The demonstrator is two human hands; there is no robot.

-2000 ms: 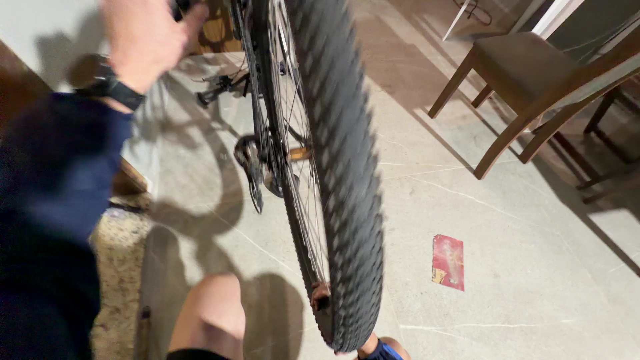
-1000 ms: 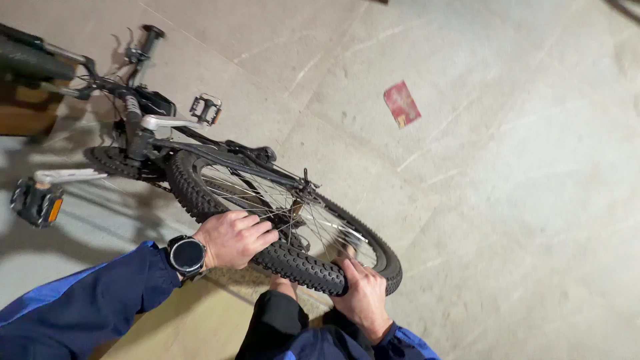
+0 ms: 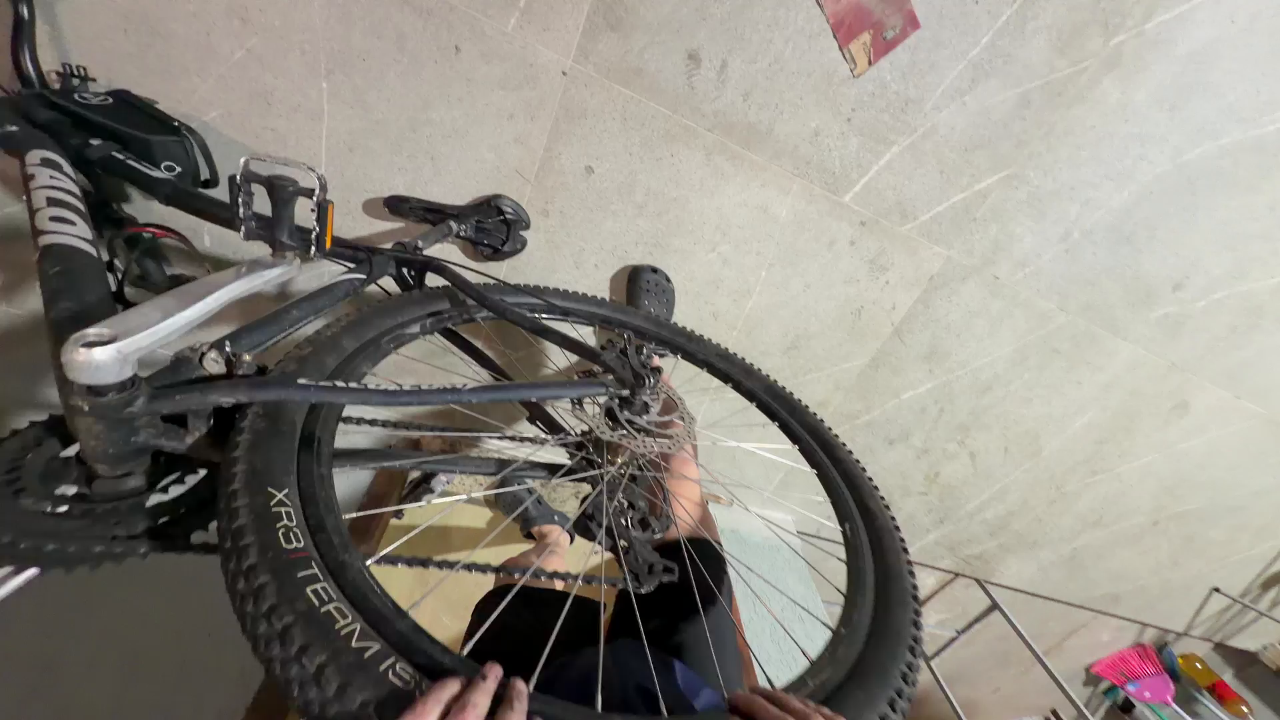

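A mountain bike's rear wheel fills the middle of the head view, its knobby tire (image 3: 275,480) nearest to me. At the bottom edge my left hand (image 3: 470,698) has its fingers over the tire and rim. Farther right along the same rim lies my right hand (image 3: 780,705), only its fingers showing. Both palms are out of frame. Near the hub are the disc brake rotor (image 3: 640,425) and the rear derailleur (image 3: 640,530). The silver crank arm (image 3: 180,310) with its pedal (image 3: 282,207), the black frame (image 3: 65,230) and the chainring (image 3: 90,500) are at the left.
The bike saddle (image 3: 480,222) is close to the stone-tiled floor (image 3: 1050,330). My legs and clogs show through the spokes, one clog (image 3: 651,292) beyond the wheel. A red card (image 3: 872,28) lies at the top. A metal rack (image 3: 1020,630) and a pink broom head (image 3: 1135,672) are at lower right.
Both hands have shifted along the tire to the view's bottom edge. The wheel and frame now look much nearer. Two seconds ago the tire stood nearly upright in view, with my left arm beside it.
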